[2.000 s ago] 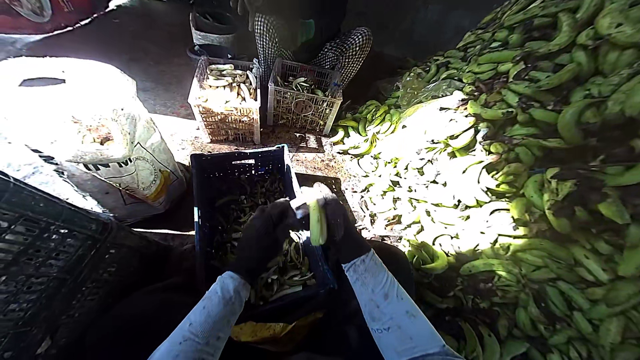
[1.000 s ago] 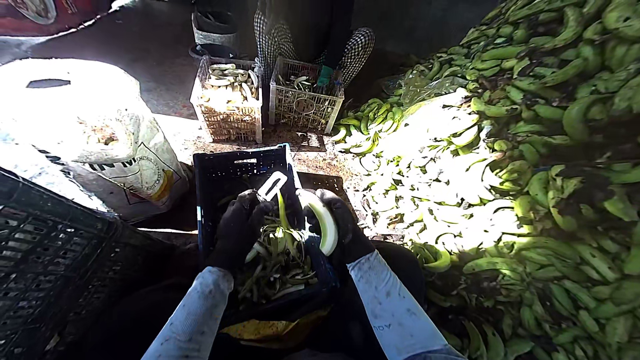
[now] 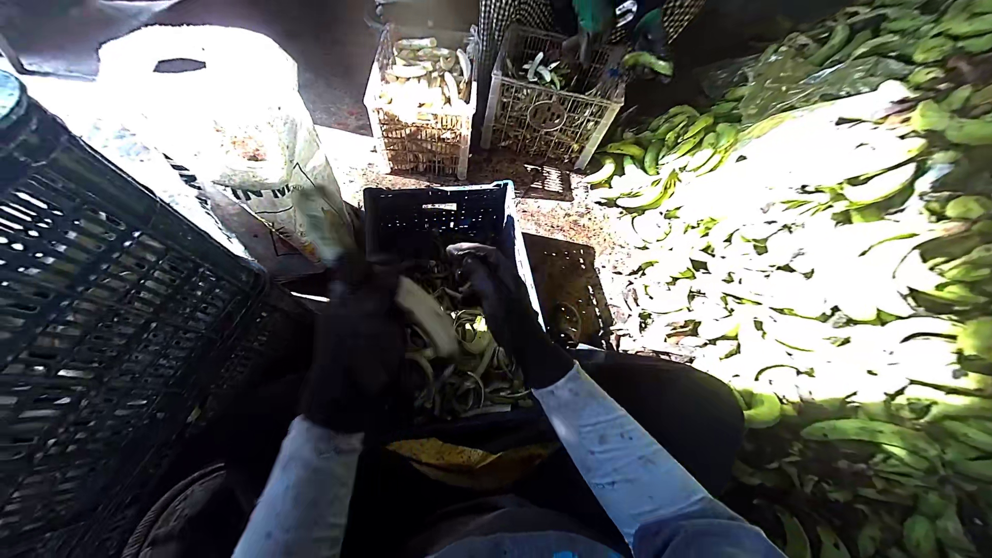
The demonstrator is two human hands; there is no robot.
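Note:
My left hand (image 3: 356,329), in a dark glove and blurred by motion, is over the left side of the dark blue plastic crate (image 3: 509,225). A peeled green banana or plantain (image 3: 428,316) sticks out of it to the right. A pale blurred thing, too smeared to name, rises above the same hand. My right hand (image 3: 492,291), also gloved, hangs over the crate's right side, its fingers bent and apart, with nothing visible in them. Below both hands, strips of peel (image 3: 473,364) fill the crate.
A large heap of green bananas or plantains (image 3: 868,434) covers the right. Ahead, one crate (image 3: 422,143) holds peeled fruit; beside it another crate (image 3: 554,116) stands by a co-worker's gloved hands. At left are a white woven sack (image 3: 256,155) and a dark perforated crate (image 3: 101,310).
The peeled fruit, in my right hand a second ago, is now at my left hand, which has moved left, away from the right. A co-worker's gloved hands show over the far crate. The view has shifted.

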